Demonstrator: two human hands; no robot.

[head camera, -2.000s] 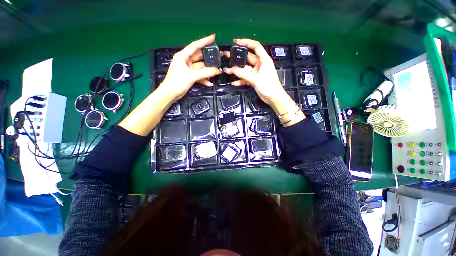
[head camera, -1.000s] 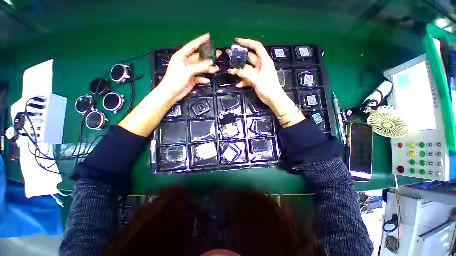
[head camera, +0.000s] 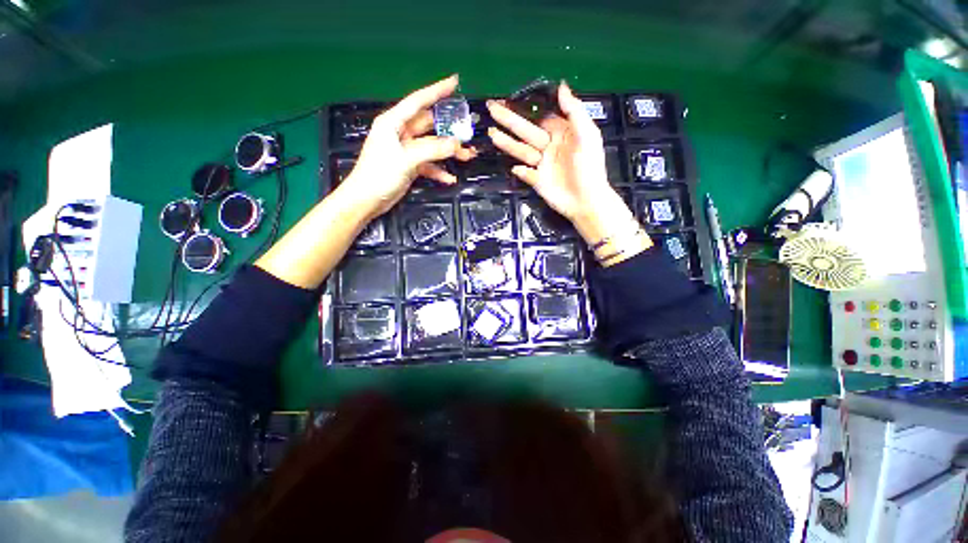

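My left hand holds a small square watch unit between its fingertips above the tray's top rows. The unit's visible face is pale and shiny. My right hand is turned with its palm showing and fingers spread. A dark, glossy watch unit is tilted between its fingertips, and a tiny green spot shows on it. The black component tray lies below both hands. Its pockets hold dark watch parts, pale pieces and QR-labelled parts at the right. My hands partly hide the upper pockets.
Several round charging pucks with black cables lie left of the tray, beside a white power strip. At right are a slim tool, a dark smartphone, a cream fan and a button panel.
The left unit has turned from a dark face to a pale, shiny one. My right hand has opened its palm and moved slightly right, and its unit has tilted and shifted up and right.
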